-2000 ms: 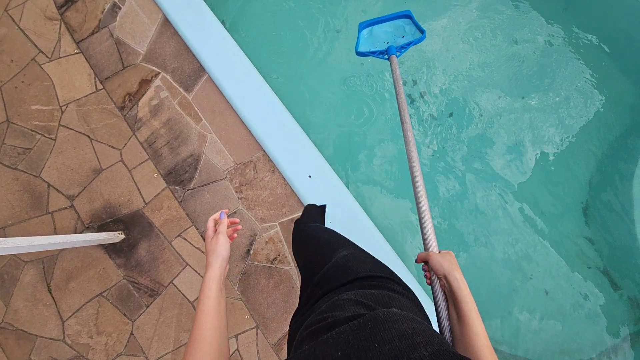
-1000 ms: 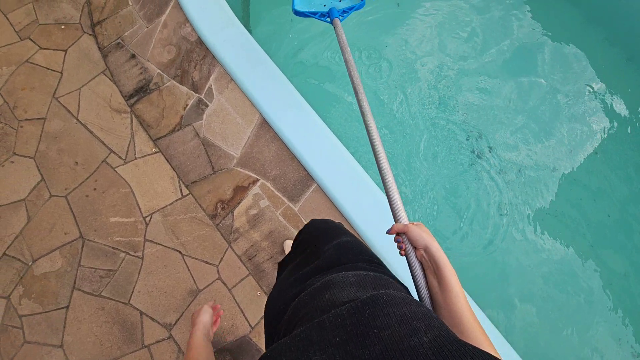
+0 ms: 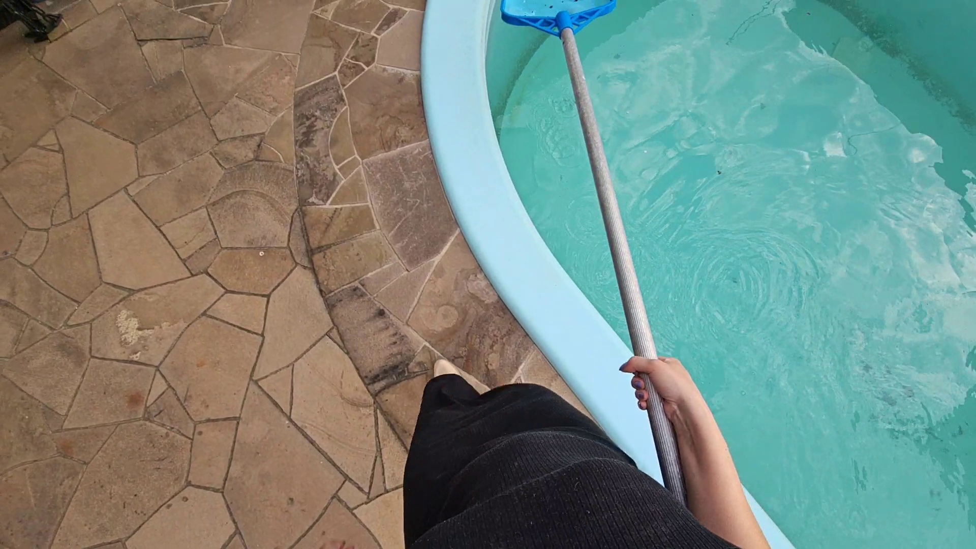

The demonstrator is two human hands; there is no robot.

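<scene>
My right hand (image 3: 662, 381) is closed around the grey ribbed pole (image 3: 614, 221) of a pool skimmer, near its lower end. The pole slants up and a little left over the pool, and its far end joins the blue plastic skimmer head (image 3: 560, 19), which the top edge of the view cuts off. Dark specks show on the skimmer's light mesh. Of my left hand, only a faint bit of fingertips shows at the bottom edge, too little to tell its state.
Turquoise pool water (image 3: 732, 267) lies to the right, bordered by a curved light-blue pool edge (image 3: 488, 183). Irregular stone paving (image 3: 221, 305) spreads on the left. A dark object (image 3: 30, 21) stands in the top left corner. A pale shoe tip (image 3: 446, 368) rests on the stones.
My left hand has dropped almost out of view. My right hand has kept its hold on the pole. The view has shifted along the pool edge to its curved part.
</scene>
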